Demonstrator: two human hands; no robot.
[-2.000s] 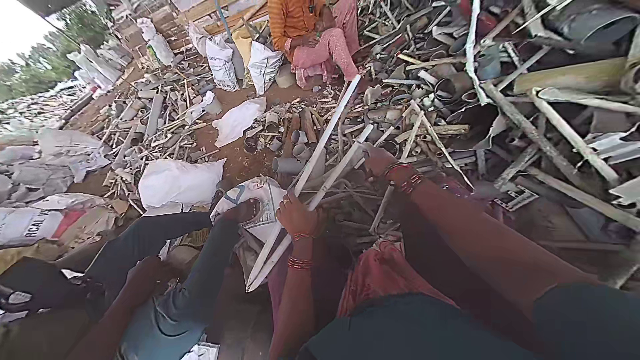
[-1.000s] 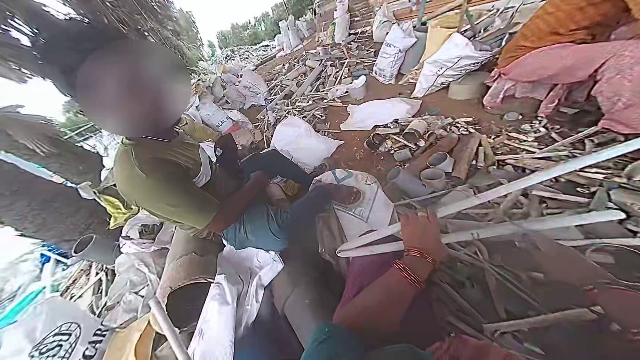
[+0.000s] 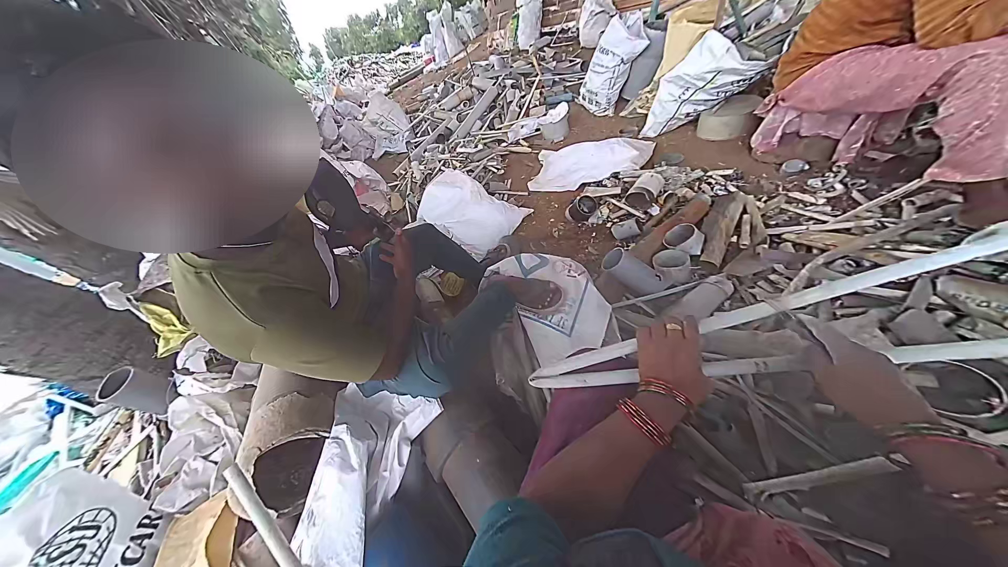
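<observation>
My left hand (image 3: 673, 362), with red bangles and a ring, is closed around white plastic strips near their left end. The upper strip (image 3: 850, 290) slants up to the right edge; the lower strip (image 3: 752, 366) runs nearly level below it, and the two meet in a narrow V left of my hand. My right hand (image 3: 843, 362) is blurred and lies at the lower strip, farther right; its fingers are hard to make out. A printed white sack (image 3: 579, 335) lies just beyond my left hand, with another person's foot on it.
A person in an olive shirt (image 3: 276, 315) sits close at left, beside a wide pipe (image 3: 287, 425). Pipe offcuts (image 3: 630, 272) and scrap cover the ground ahead and right. Filled white sacks (image 3: 614, 63) stand farther back. Another person's pink cloth (image 3: 882, 102) shows at upper right.
The view has swung left, bringing in the person in the olive shirt. My left hand stays on the strips. The strips lay steeper two seconds ago and now reach toward the right edge.
</observation>
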